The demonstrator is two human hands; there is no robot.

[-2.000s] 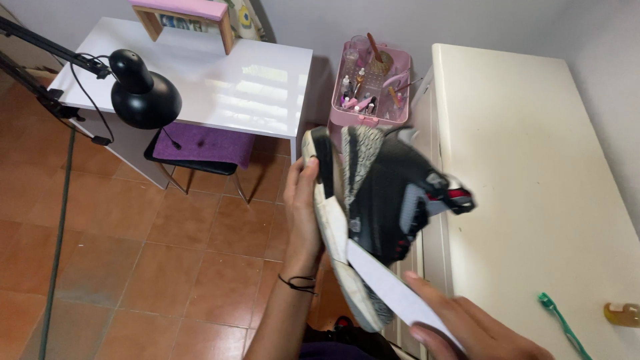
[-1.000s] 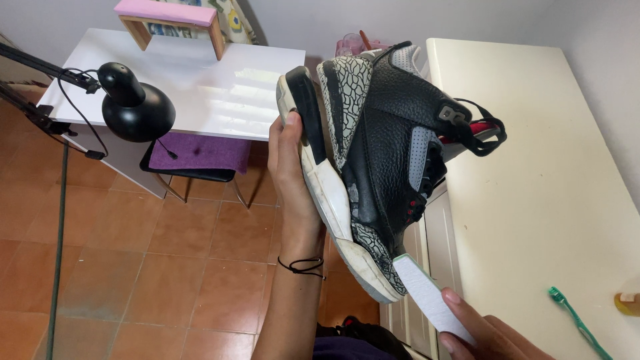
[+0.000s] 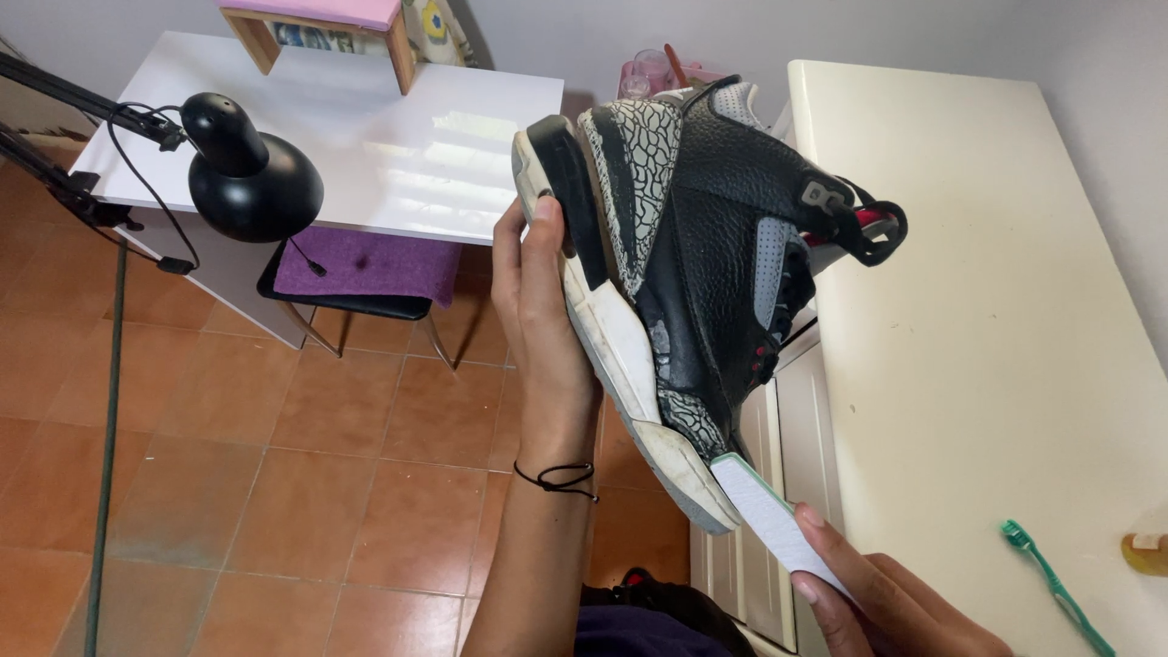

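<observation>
A black leather high-top sneaker (image 3: 707,237) with grey cracked-pattern panels and a scuffed white midsole fills the middle of the view, its toe pointing down. Around the sole near the heel, my left hand (image 3: 547,319) grips it, thumb on the midsole's side. The heel part of the sole stands apart from the upper by a visible gap. My right hand (image 3: 871,584) pinches a white nail-file-like sanding block (image 3: 776,520) with a green edge between thumb and fingers. The block's tip touches or lies very close to the toe, where upper and midsole meet.
To the right, a cream cabinet top (image 3: 949,319) holds a green toothbrush (image 3: 1049,575) and a small amber bottle (image 3: 1145,553). A white desk (image 3: 365,137) with a black lamp (image 3: 255,182) stands at upper left, beside a stool with a purple towel (image 3: 365,266). Behind the shoe is a pink container (image 3: 630,82).
The file has moved from the midsole's side to the toe. The shoe appears larger and turned more side-on than two seconds ago, and now hides most of the pink container.
</observation>
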